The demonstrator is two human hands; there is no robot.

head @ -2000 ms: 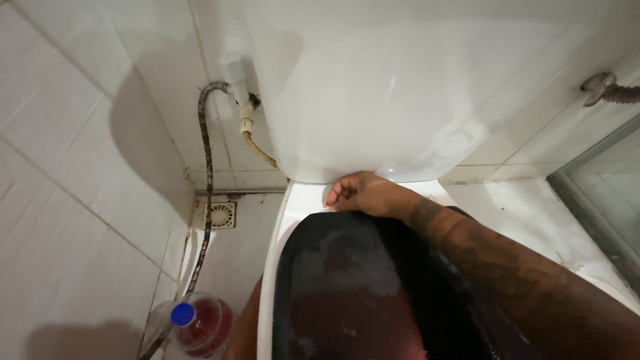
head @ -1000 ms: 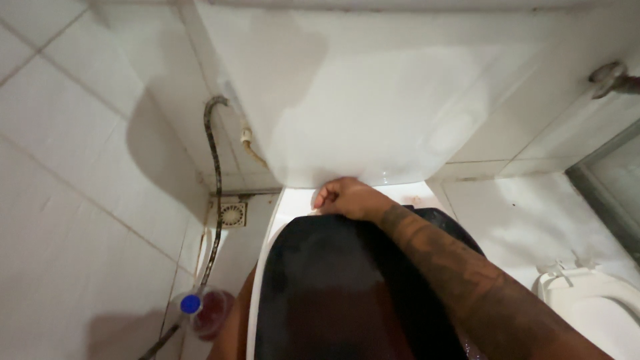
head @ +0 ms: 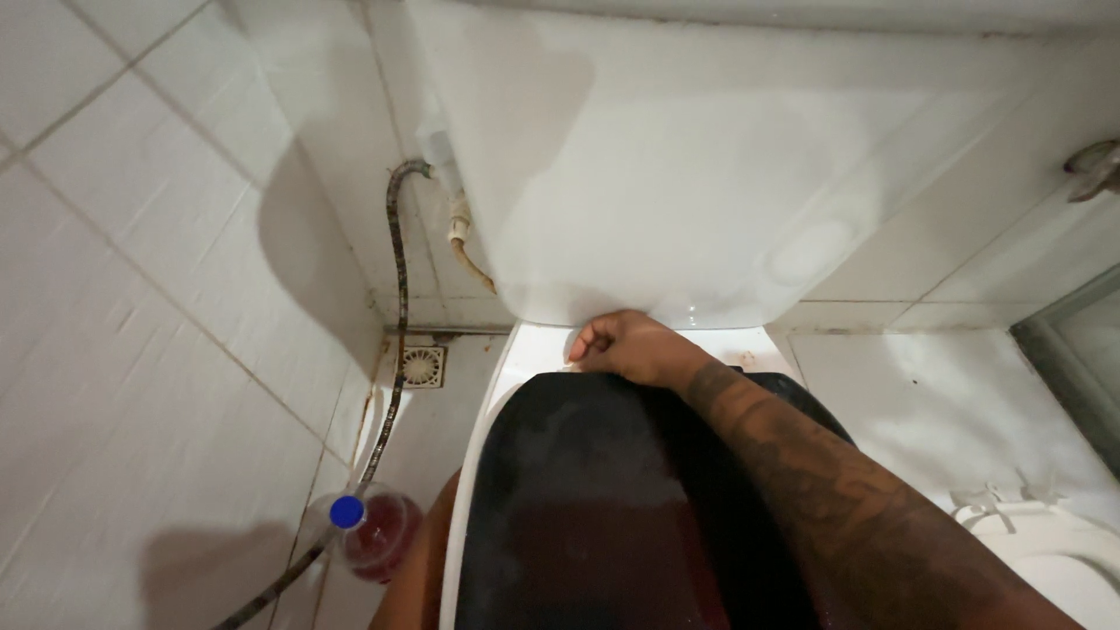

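Note:
My right hand [head: 634, 348] lies at the back of a toilet, between the white tank [head: 682, 175] and the black toilet lid [head: 569, 490]. Its fingers are curled, with the tips down on the white ceramic rim [head: 522, 354] by the lid's back left corner, near the hinge area. Whether they pinch a small part there cannot be told. The tattooed forearm crosses over the right side of the lid. My left hand is out of view. Bare skin of a limb shows low at the toilet's left side.
A clear bottle of red liquid with a blue cap [head: 347, 511] stands left of the toilet. A dark flexible hose [head: 402, 280] runs down past a square floor drain [head: 423, 367]. Another white toilet seat [head: 1041, 525] is at the lower right; a metal wall fitting [head: 1094, 171] is above it.
My right hand stays at the back edge of the lid, its fingers still curled. The view has shifted somewhat, and the other white seat at the right has come into sight since the earliest frame.

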